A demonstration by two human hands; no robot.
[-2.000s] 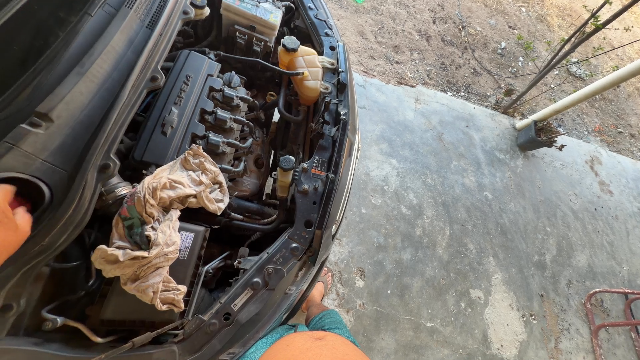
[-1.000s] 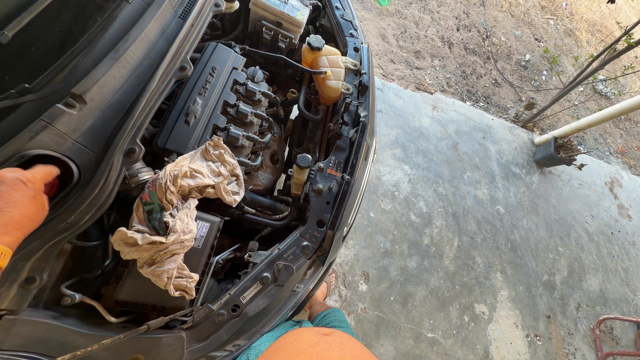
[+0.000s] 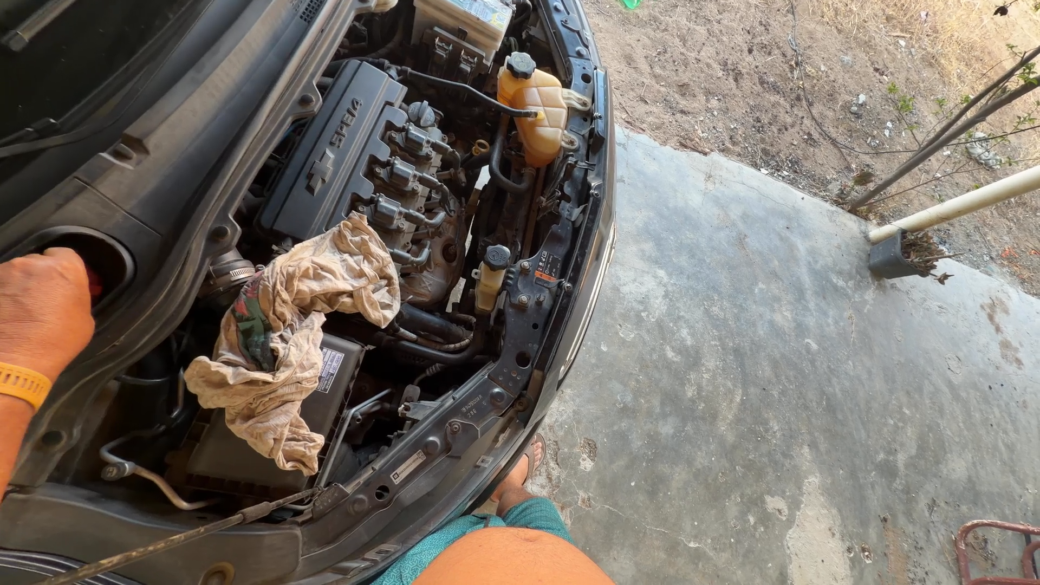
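My left hand (image 3: pixel 50 313), with a yellow band (image 3: pixel 24 385) on its wrist, reaches into the round opening (image 3: pixel 114 244) in the black cowl below the windshield. Its fingers are curled and mostly hidden, right against a red object (image 3: pixel 95 283) inside; whether they grip it is not clear. My right hand is out of view. A crumpled beige cloth (image 3: pixel 296 325) with a green and red patch lies over the black air filter box (image 3: pixel 236 447) and the edge of the black Chevrolet engine cover (image 3: pixel 333 146).
The coolant reservoir (image 3: pixel 540 114) and a smaller capped reservoir (image 3: pixel 491 280) stand near the car's front edge. A thin prop rod (image 3: pixel 187 536) crosses the lower left. On the concrete floor (image 3: pixel 731 366) are a pale pole (image 3: pixel 959 203) in a pot and a red metal frame (image 3: pixel 995 528).
Two seconds ago less of my left hand showed at the left edge; now its back and the yellow wristband are in view. It stays at the round opening. The cloth lies as before.
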